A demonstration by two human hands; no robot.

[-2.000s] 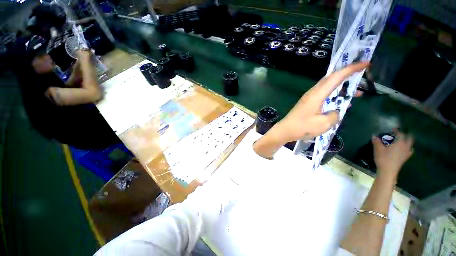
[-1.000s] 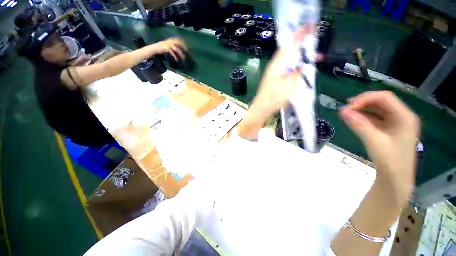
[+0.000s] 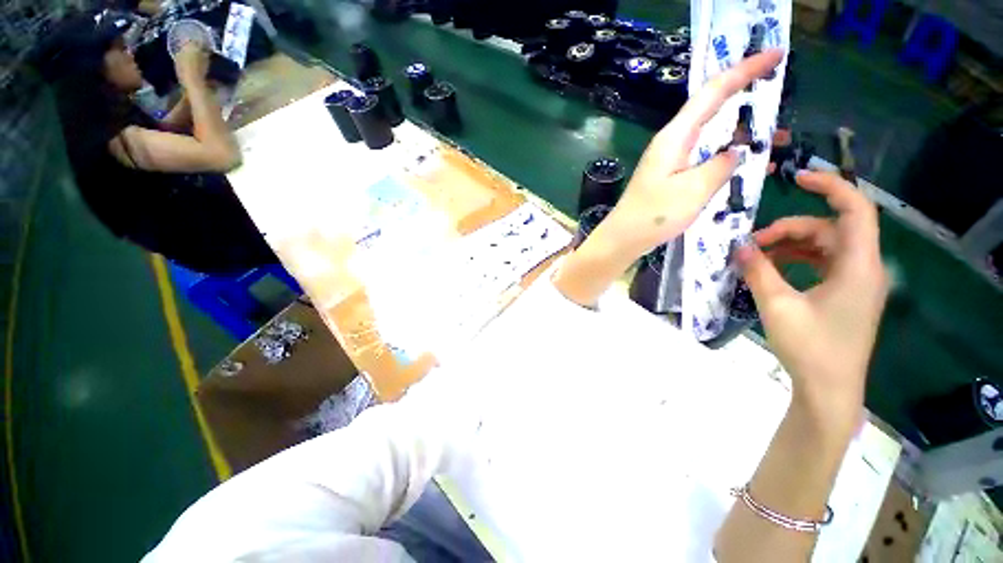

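Observation:
My left hand (image 3: 671, 181) holds a long white sticker sheet (image 3: 709, 269) upright, its index finger stretched along the front and other fingertips showing at the far edge. The sheet has blue print and dark marks. My right hand (image 3: 825, 275) is beside the sheet's right edge, thumb tip and bent index finger near it; whether a sticker is between the fingertips cannot be told. A black cylindrical unit (image 3: 602, 185) stands beyond my left wrist, with another close in front of it. One more is partly hidden behind the sheet's lower end.
A spare sticker sheet (image 3: 508, 255) lies on the brown board. Several black units (image 3: 371, 121) stand at the far left bench end, near a seated person (image 3: 165, 154). A green conveyor (image 3: 495, 121) runs behind, with a dark tray of units (image 3: 616, 61). Another unit (image 3: 973, 409) lies at right.
My right hand has moved from the conveyor side back to the sheet. The sheet is steadier and more upright. The seated person's outstretched arm has drawn back.

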